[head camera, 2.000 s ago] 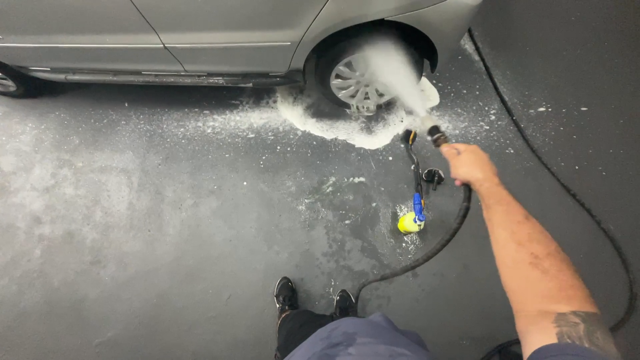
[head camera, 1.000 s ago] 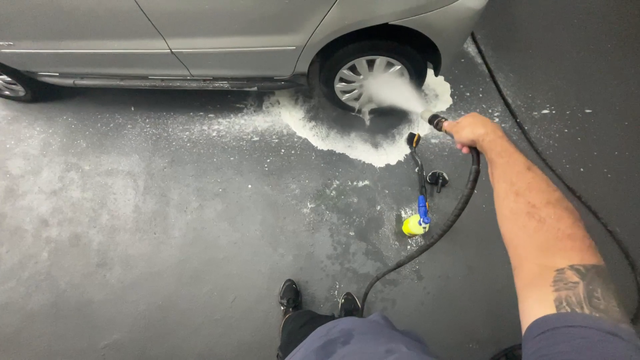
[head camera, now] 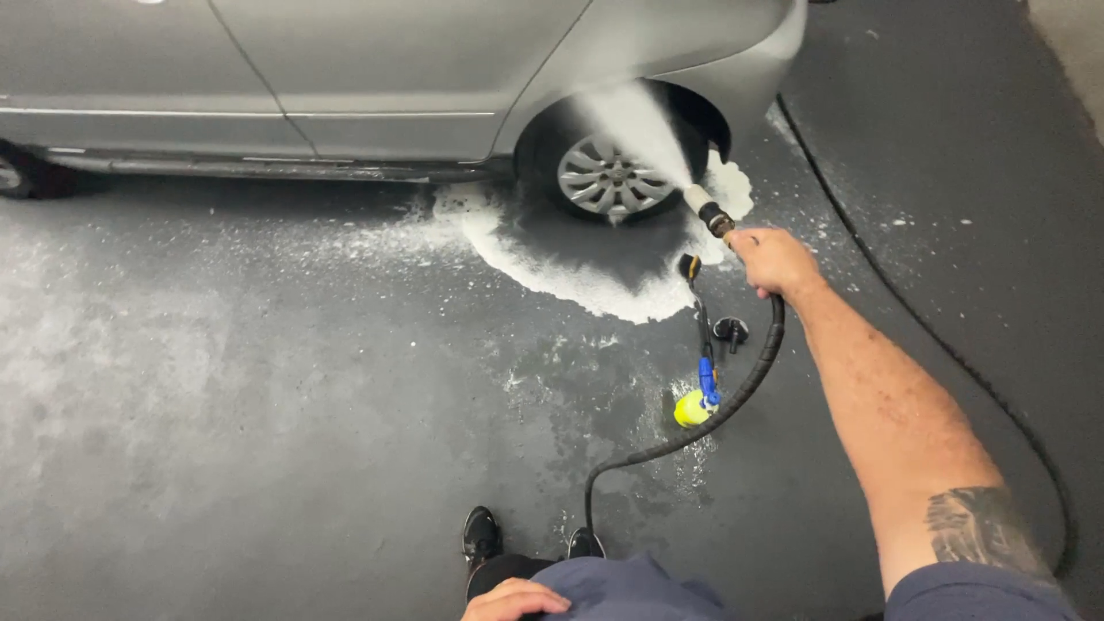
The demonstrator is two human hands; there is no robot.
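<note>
My right hand (head camera: 779,261) is closed around the rear of a black hose nozzle (head camera: 715,216), from which a wide fan of white spray (head camera: 638,129) reaches the upper tire and wheel arch of a silver car. Below the spray, the multi-spoke wheel (head camera: 614,177) shows bare spokes. From my right hand a black hose (head camera: 759,371) curves down to my feet. At the bottom edge my left hand (head camera: 516,599) rests against my dark shirt; its fingers are partly cut off and nothing shows in it.
White foam (head camera: 595,291) lies around the wheel on the wet grey floor. Near the hose are a long-handled brush (head camera: 703,319), a small black brush-like tool (head camera: 731,331) and a yellow bottle with a blue trigger head (head camera: 693,408). Another black hose (head camera: 914,315) runs along the right.
The spray has moved up from the wheel's spokes to the upper tire and arch. My left hand has come into view at the bottom. The foam patch has spread since the earliest frame.
</note>
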